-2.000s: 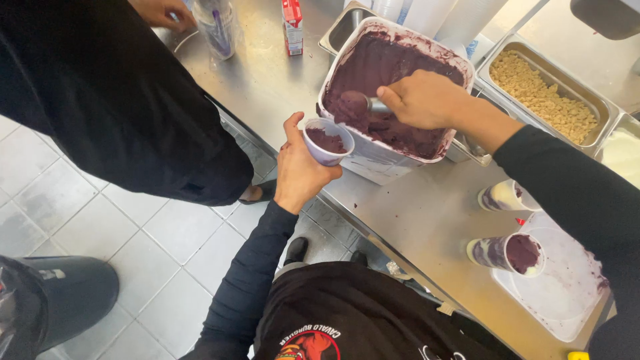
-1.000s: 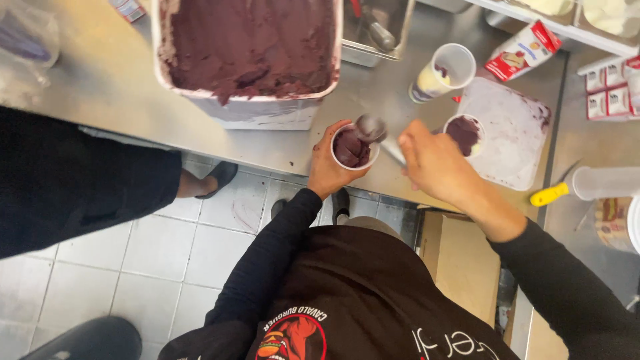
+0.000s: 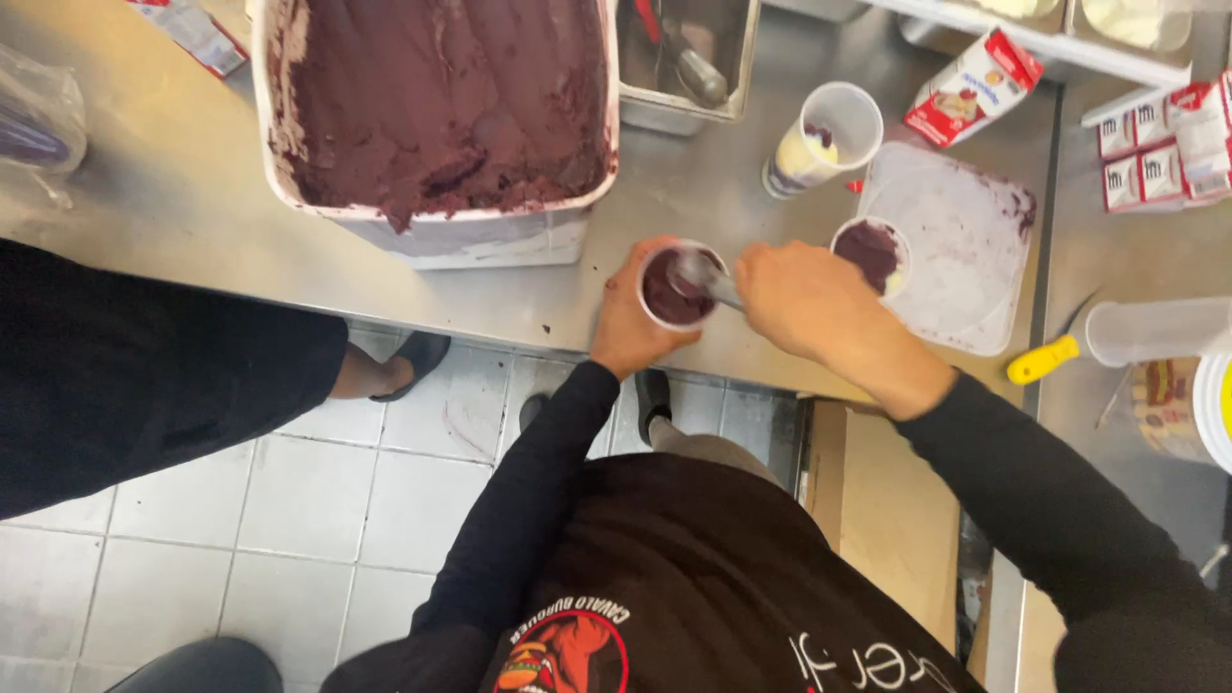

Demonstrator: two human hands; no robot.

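Observation:
My left hand [image 3: 630,318] holds a plastic cup [image 3: 681,306] with dark purple açaí in it, near the counter's front edge. In my right hand [image 3: 804,298] is a metal scoop [image 3: 701,274], its blurred head over the mouth of that cup, touching or just above the açaí. A large white tub [image 3: 481,241] of açaí stands to the left, behind my left hand. To the right are a tall clear cup [image 3: 823,135] with pale cream and purple layers and another cup [image 3: 871,252] with açaí on top, beside a smeared translucent lid [image 3: 962,245].
Behind stands a metal container [image 3: 736,91] with utensils in it. A red and white carton [image 3: 972,89] lies at the back right. Further right are a yellow-handled tool [image 3: 1044,360], a clear plastic container [image 3: 1155,330] and stacked small cartons [image 3: 1150,159]. Another person in black [image 3: 154,366] stands at left.
The scoop in my right hand has gone from inside the tub to the cup in my left hand. The view has shifted to the right along the counter.

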